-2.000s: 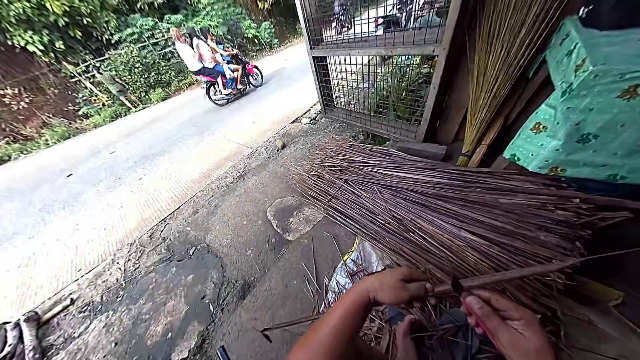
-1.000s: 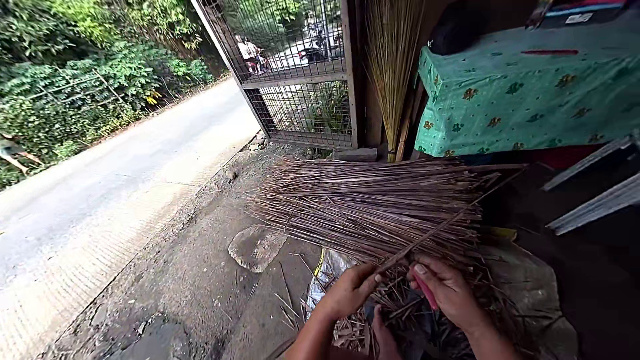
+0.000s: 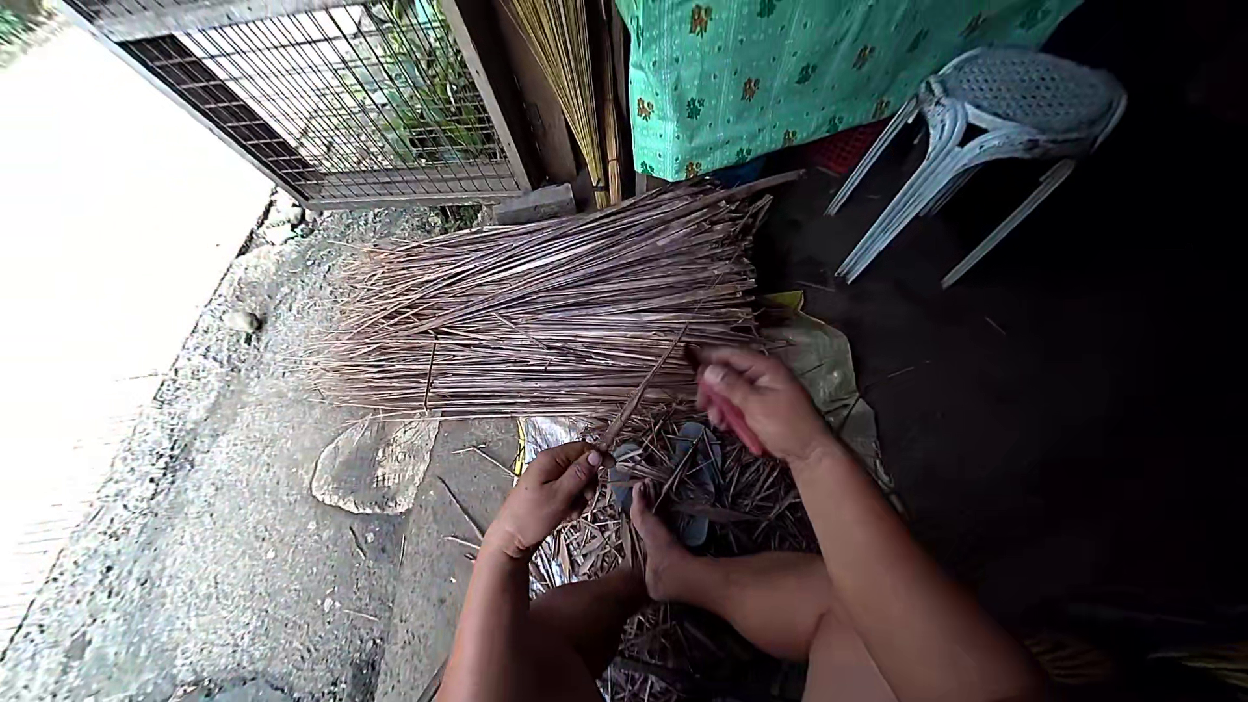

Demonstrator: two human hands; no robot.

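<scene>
My left hand [image 3: 556,492] is closed on the near end of a dry brown leaf strip [image 3: 639,392], which slants up and to the right. To the right of the strip, my right hand [image 3: 756,402] grips a knife by its red handle [image 3: 729,414]; its dark blade is mostly hard to make out near the fingers. Beyond both hands lies a broad pile of dried palm leaf strips or stalks [image 3: 546,307]. Cut scraps [image 3: 770,507] are strewn below the hands, around my bare foot [image 3: 658,541] and a pair of grey-blue slippers [image 3: 694,468].
A sack [image 3: 824,361] lies under the scraps. A white plastic stool [image 3: 1029,102] stands at the upper right, beside a table with a green patterned cloth [image 3: 741,88]. Brooms or bundled sticks [image 3: 570,88] lean by a wire mesh gate [image 3: 409,107]. A flat stone [image 3: 375,466] lies left.
The view has swung to the right, bringing the stool into full view. My right hand has moved away from my left hand, which still holds a strip.
</scene>
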